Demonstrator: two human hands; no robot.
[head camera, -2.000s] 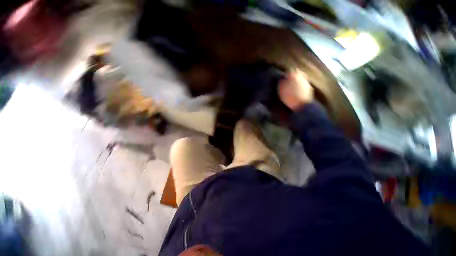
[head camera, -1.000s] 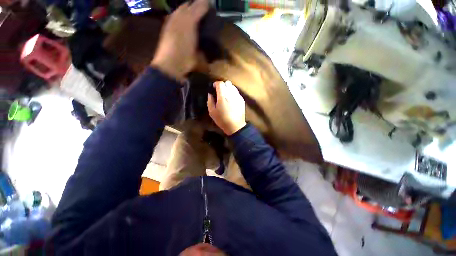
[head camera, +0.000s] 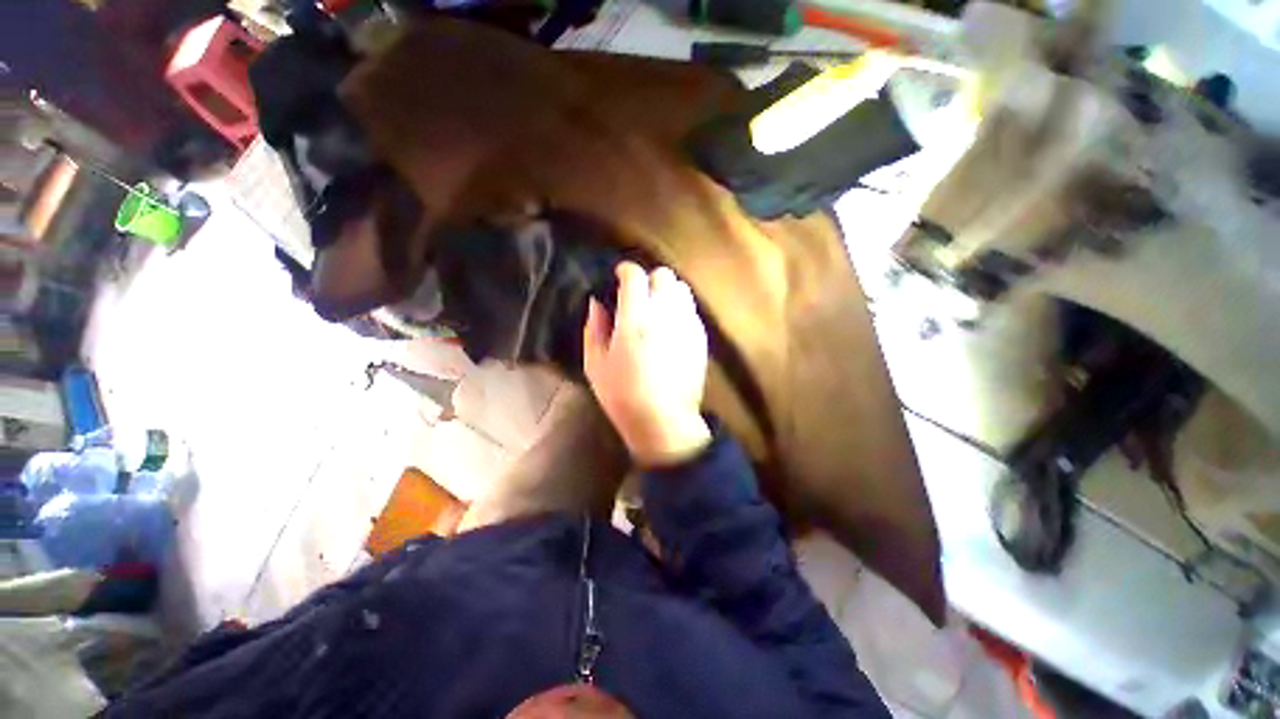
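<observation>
The large leather panel (head camera: 807, 337) lies across my lap and onto the white table, brown reverse up, with black folds turned over near its middle. My right hand (head camera: 649, 358) is on the black fold, thumb and fingers closed on the leather there; the fingertips are partly hidden. A small dark leather piece (head camera: 807, 176) lies on the panel's far part, near the sewing machine. My left hand is out of the picture.
The cream sewing machine head (head camera: 1039, 169) is at the right, with a bright yellow-white lamp (head camera: 821, 110) beside it. Black-handled scissors (head camera: 1039, 513) lie on the white table (head camera: 1151, 590). A red stool (head camera: 214, 77) and green bucket (head camera: 148, 215) stand at the left.
My left hand has left the panel and the picture. The small dark piece now shows by the lamp. My right hand stays on the black fold; the view has shifted.
</observation>
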